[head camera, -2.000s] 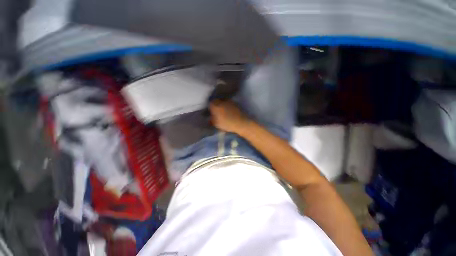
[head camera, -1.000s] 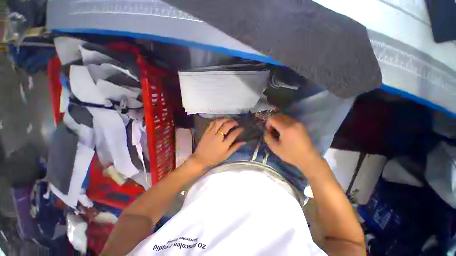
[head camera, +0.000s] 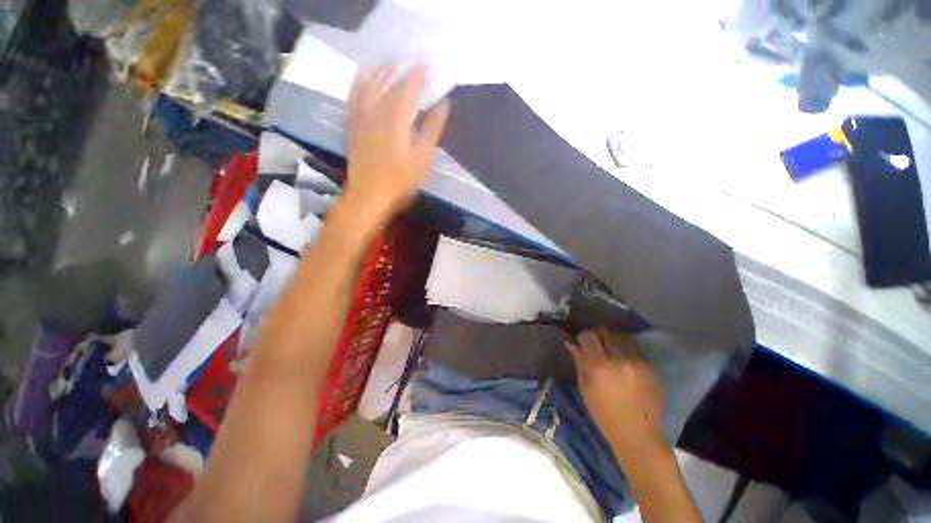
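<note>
A long charcoal shaped panel (head camera: 613, 209) lies on the white table and hangs over its front edge at the right. My left hand (head camera: 393, 133) is on the table's left part, fingers spread over a pale piece (head camera: 403, 36); whether it grips the piece I cannot tell. A white cut-piece stack (head camera: 495, 281) lies below the table edge, above my lap. A dark piece (head camera: 490, 345) lies on my lap. My right hand (head camera: 618, 383) is at the right end of this dark piece, fingers curled; what is in them is hidden.
A red plastic crate (head camera: 357, 352) full of grey and white pieces stands left of my lap. A black smartphone (head camera: 888, 199) and a blue-yellow small item (head camera: 815, 155) lie on the table at the right. A crumpled clear plastic bag (head camera: 209, 61) is at the upper left.
My left hand has moved from the lap up to the table's left part. My right hand stays near the lap. The view has shifted, and the phone now shows.
</note>
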